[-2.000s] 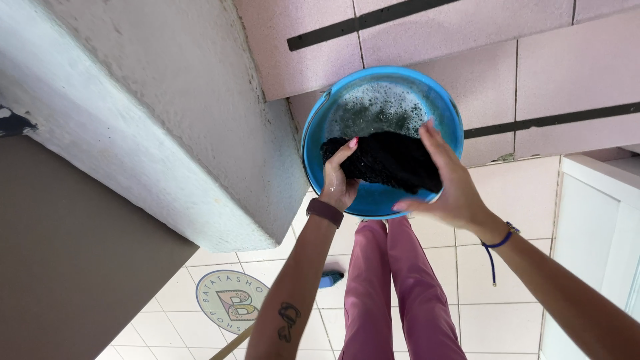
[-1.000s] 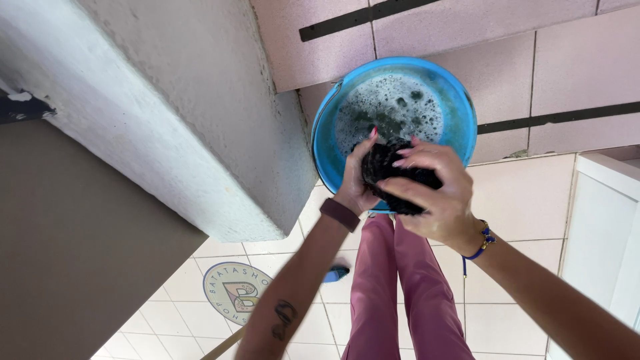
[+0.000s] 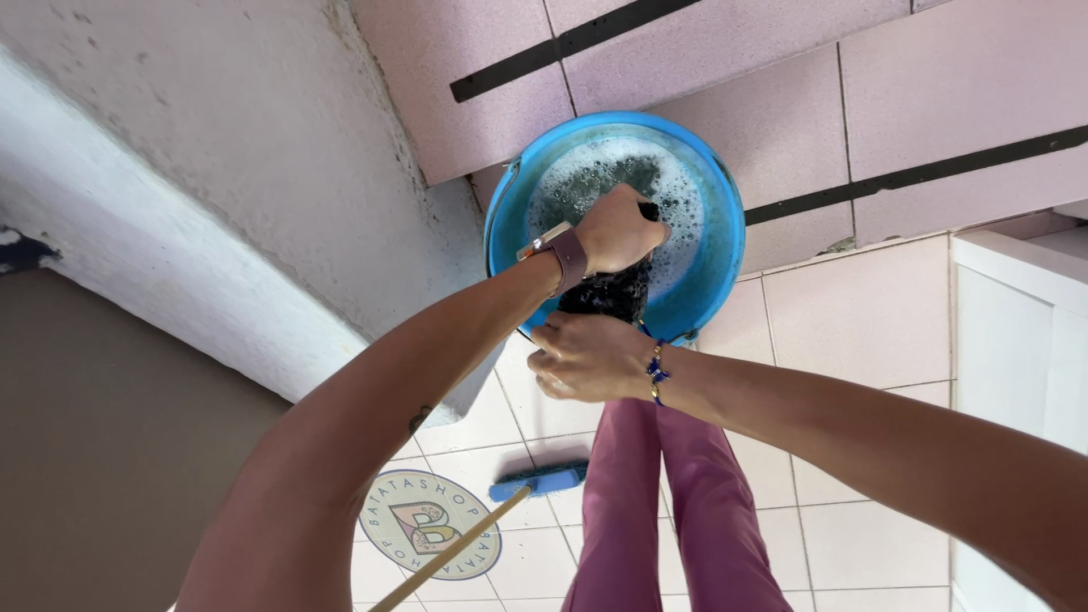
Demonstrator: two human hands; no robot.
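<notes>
A black wet cloth (image 3: pixel 608 293) is stretched between my two hands over a blue plastic bucket (image 3: pixel 722 246) of foamy water (image 3: pixel 680 200). My left hand (image 3: pixel 620 231), with a watch on its wrist, grips the cloth's upper end above the suds. Nearer to me, my right hand (image 3: pixel 586 357) is closed around the lower end at the bucket's near rim; a blue beaded bracelet is on that wrist. The cloth looks twisted, and parts of it are hidden by my fingers.
Tiled steps (image 3: pixel 782 127) with black strips rise beyond the bucket. A rough painted wall (image 3: pixel 280 161) stands at the left, a white cabinet (image 3: pixel 1011 340) at the right. A blue broom (image 3: pixel 540 483) lies across a round floor emblem (image 3: pixel 425 484), left of my legs.
Both hands held the cloth bunched together a second ago; now my left hand has moved up over the suds and my right hand down to the near rim, the cloth stretched between.
</notes>
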